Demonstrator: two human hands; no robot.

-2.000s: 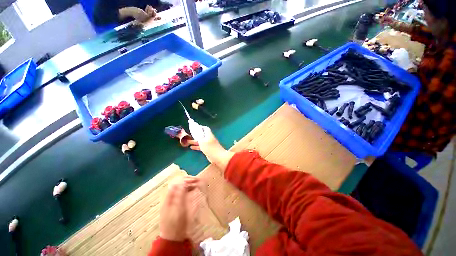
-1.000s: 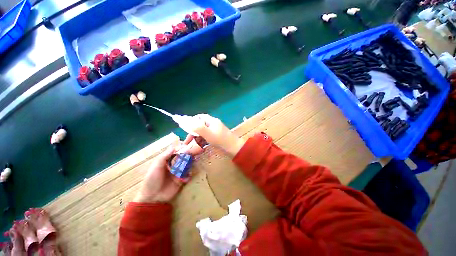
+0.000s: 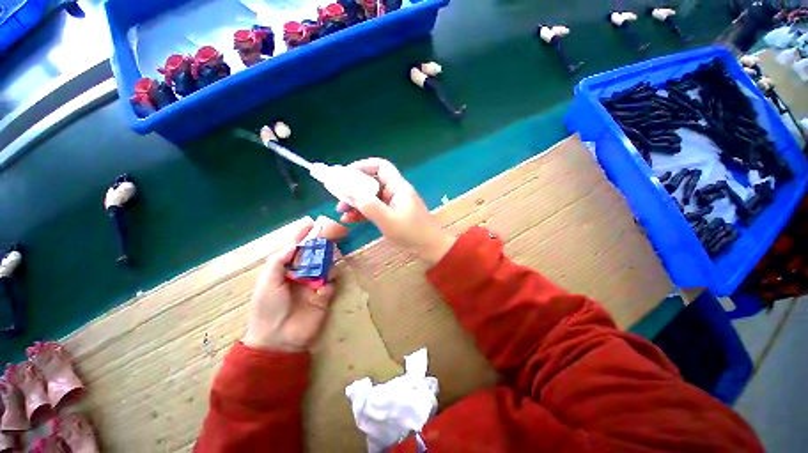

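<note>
My left hand [image 3: 285,305] is over the cardboard sheet [image 3: 487,252], fingers round a figurine body with a dark-blue block [image 3: 312,259] on its near side and a bit of red at its edge. Most of the body is hidden by the fingers. My right hand [image 3: 397,211] holds a white glue bottle [image 3: 348,184] to the upper right of the figurine. Its long thin nozzle points up and left over the green belt, away from the figurine. A crumpled white tissue [image 3: 394,403] lies on the cardboard.
Leg pieces [image 3: 121,217] are spaced along the green belt [image 3: 354,124]. A blue tray [image 3: 221,104] of red-topped pieces stands across the belt. A blue tray [image 3: 654,252] of black parts is at right, with a deep blue crate [image 3: 709,341] below. Pink bodies [image 3: 55,372] stand lower left.
My left hand first came up to the figurine and took hold of it. The bottle has since moved slightly up and right, away from the figurine. Leg pieces have shifted in view.
</note>
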